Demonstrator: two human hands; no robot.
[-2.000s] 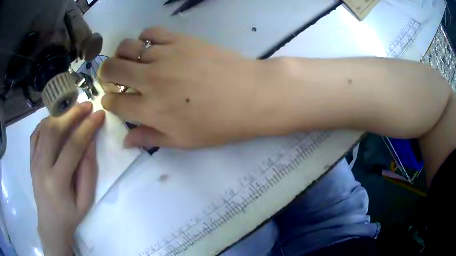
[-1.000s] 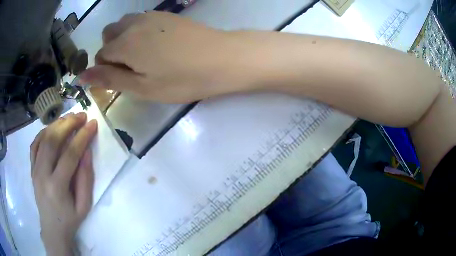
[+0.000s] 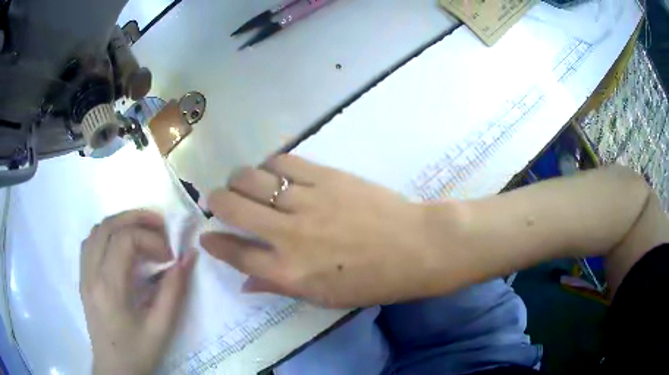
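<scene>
A thin white fabric piece lies on the white machine bed and reaches from the presser foot down to my hands. My left hand pinches its near part between thumb and fingers, where it is folded up. My right hand is beside it with fingertips at the fabric's right edge; whether they grip it cannot be told. The orange-brown seam guide stands right of the foot, with a round silver plate next to it. The needle is too small to make out.
The dark machine head with its ribbed cream knob is at the upper left. Pink-handled snips and a tan printed card lie at the far side. A printed ruler scale runs along the front edge, above my lap.
Both hands have moved from the presser foot towards the front edge. My left hand now pinches and lifts the fabric's near part. The guide and snips are uncovered.
</scene>
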